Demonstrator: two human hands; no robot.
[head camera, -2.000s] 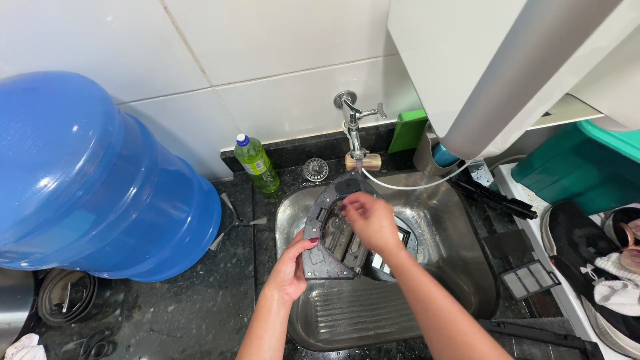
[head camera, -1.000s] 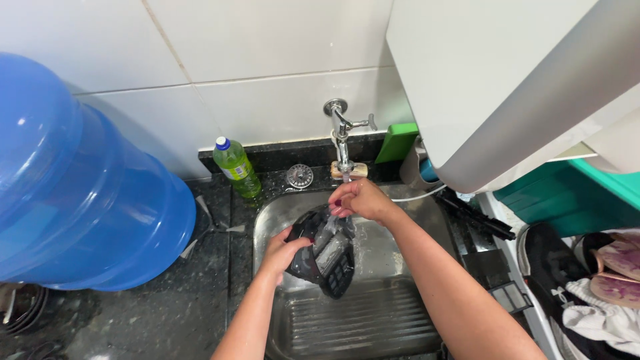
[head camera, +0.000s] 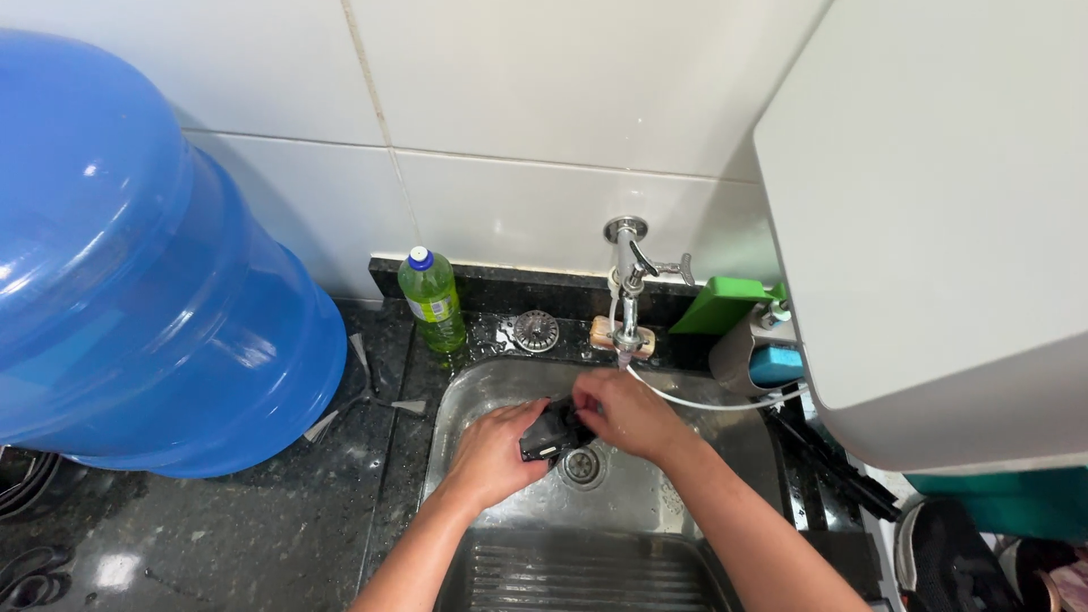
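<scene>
My left hand (head camera: 501, 450) is closed around a dark plastic part (head camera: 548, 435), held over the steel sink (head camera: 476, 382) just above and left of its drain (head camera: 582, 467). The fingertips of my right hand (head camera: 625, 412) are bent against the far right side of that part; whether they pinch it is hidden. Directly beyond my right hand is the chrome tap (head camera: 629, 306), with a white hose (head camera: 714, 406) running from near its spout to the right. Water drops lie on the steel.
A big blue water jug (head camera: 170, 280) stands left. Behind the sink are a green-liquid bottle (head camera: 433, 302), a metal strainer (head camera: 535, 331), a bar of soap (head camera: 605, 333) and a caddy (head camera: 735, 353) with a blue sponge (head camera: 775, 365). A white appliance (head camera: 926, 212) overhangs the right.
The dark part has been turned in my hands and shows a different side. Two seconds ago a grey curved part was in my hands, with other things beneath in the sink. The view has shifted.
</scene>
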